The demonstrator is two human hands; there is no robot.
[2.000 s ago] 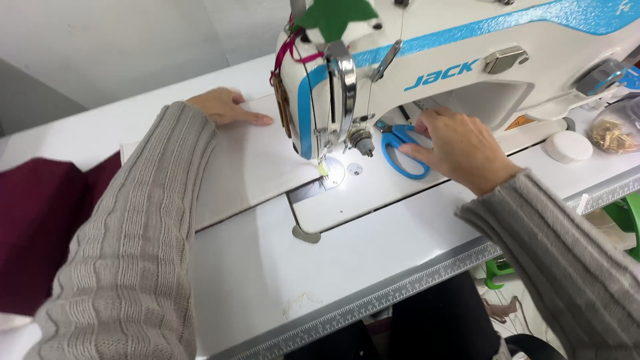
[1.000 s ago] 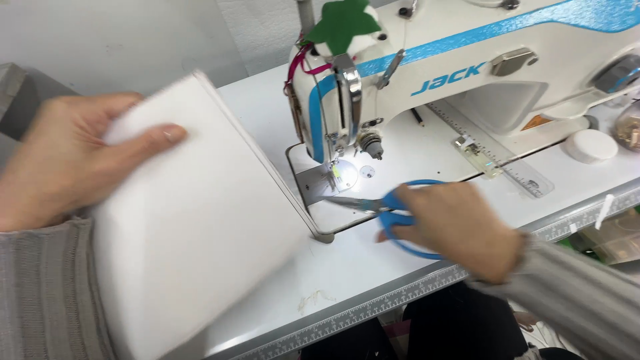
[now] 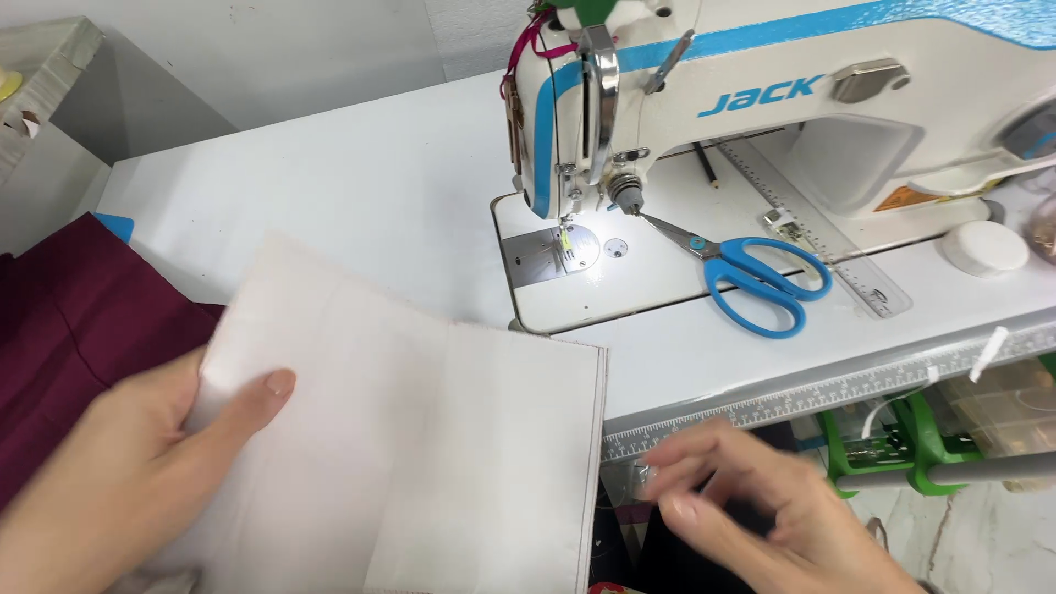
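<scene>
My left hand grips the left edge of a white fabric piece, thumb on top. A dark stitched line runs along the fabric's right edge. My right hand, partly blurred, is just right of the fabric, over the table's front edge, with its fingers curled and apart and nothing seen between them. Blue-handled scissors lie on the bed of a white and blue sewing machine, their tips close to the needle area. The presser foot stands over the lit needle plate, with no fabric beneath it.
Maroon fabric lies at the left. A clear ruler and a dark pencil are on the machine bed, with a round white container to the right. A measuring tape runs along the table's front edge, above green-framed storage.
The scissors were in my right hand and now lie on the machine bed, let go. My right hand has moved down toward the front edge. The white fabric has been turned and lowered in my left hand.
</scene>
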